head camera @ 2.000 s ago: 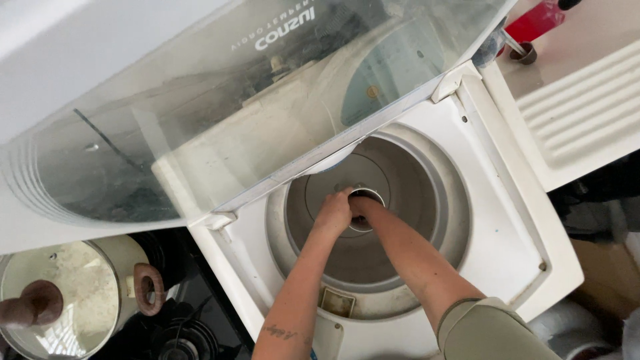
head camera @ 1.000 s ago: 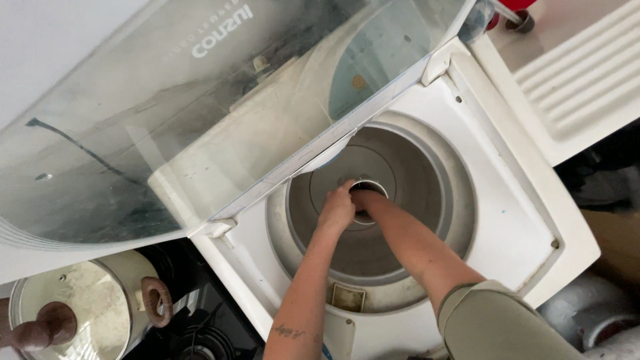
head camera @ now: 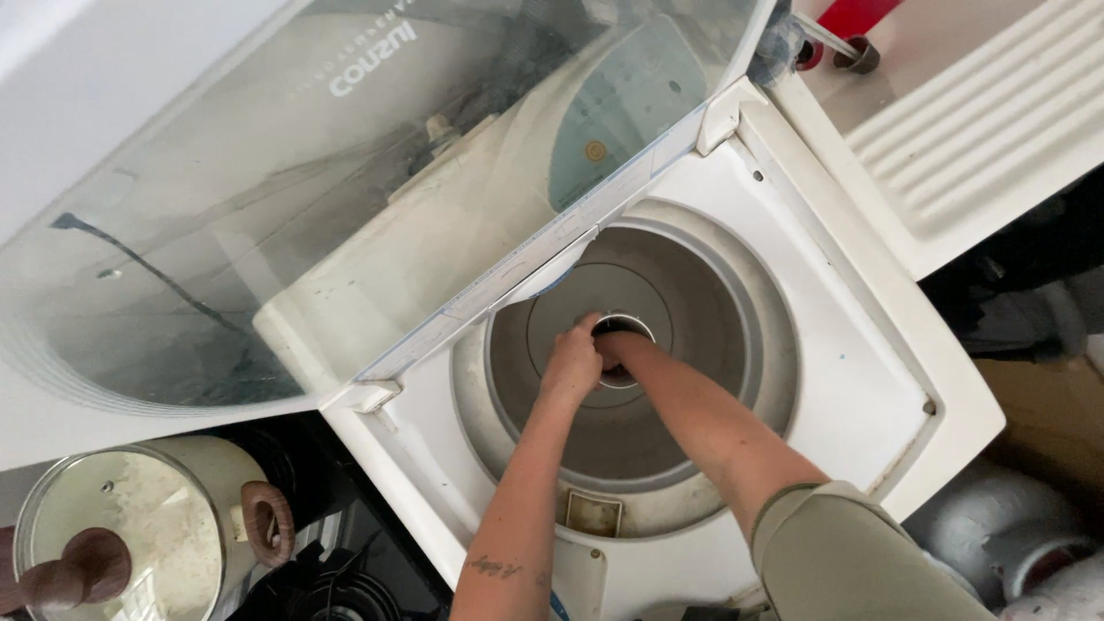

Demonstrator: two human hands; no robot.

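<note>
A white top-loading washing machine [head camera: 862, 345] stands with its glass lid [head camera: 259, 224] raised. Inside its round tub [head camera: 716, 302], a hollow agitator column [head camera: 649, 326] rises at the centre, its top open. My left hand [head camera: 571, 358] grips the left rim of that column from outside, its fingertips partly hidden. My right hand [head camera: 614, 352] reaches down into the column opening; its fingers are out of sight, so whether they hold anything cannot be told.
At lower left, a lidded pot [head camera: 129, 526] with wooden handles stands by a black stove burner [head camera: 345, 595]. A ribbed white washboard sink [head camera: 966, 129] adjoins the machine at upper right. A silver rounded vessel [head camera: 992, 509] lies at lower right.
Both hands stay at the column top. The right hand appears in the opening throughout; no other plain change except a slight shift of the view.
</note>
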